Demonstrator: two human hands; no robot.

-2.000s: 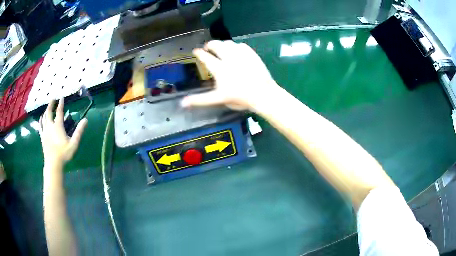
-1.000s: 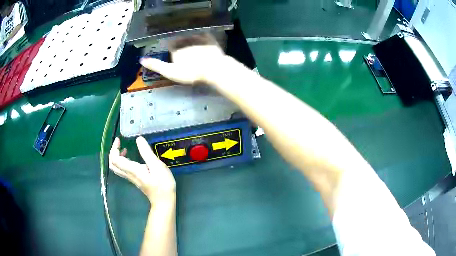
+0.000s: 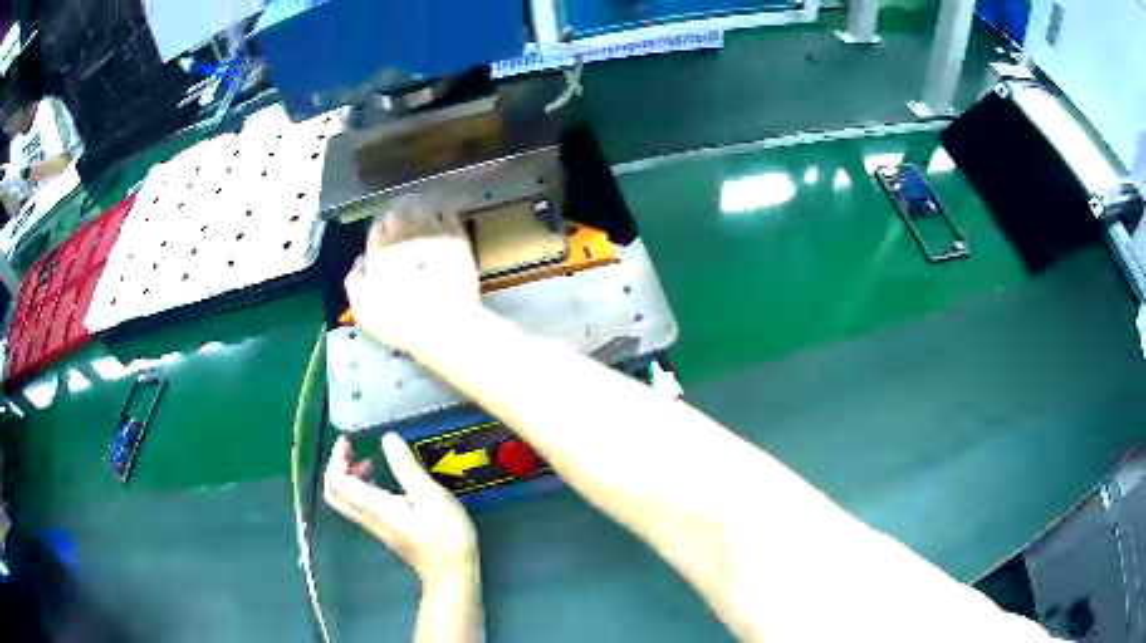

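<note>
My right hand (image 3: 421,276) reaches across the metal base plate (image 3: 603,314) and lies over the left part of the fixture (image 3: 515,239); its fingers point away and what is under it is hidden. The fixture's tan pad and orange edge show to the right of the hand. My left hand (image 3: 409,515) is at the left front of the blue press base, fingers apart, with nothing seen in it. The press head (image 3: 434,157) is behind the fixture. The red button (image 3: 517,457) is partly covered by my right forearm.
A phone frame (image 3: 136,427) lies on the green surface at left, another (image 3: 922,211) at right beside a black pad (image 3: 1024,176). A white perforated tray (image 3: 214,214), red tray (image 3: 63,286) and cable (image 3: 302,465) are left. A person's hand (image 3: 48,167) shows top left.
My left hand has moved from the far left to the press base's left front. My right hand has shifted left over the fixture. A phone frame now shows at right. The view has shifted.
</note>
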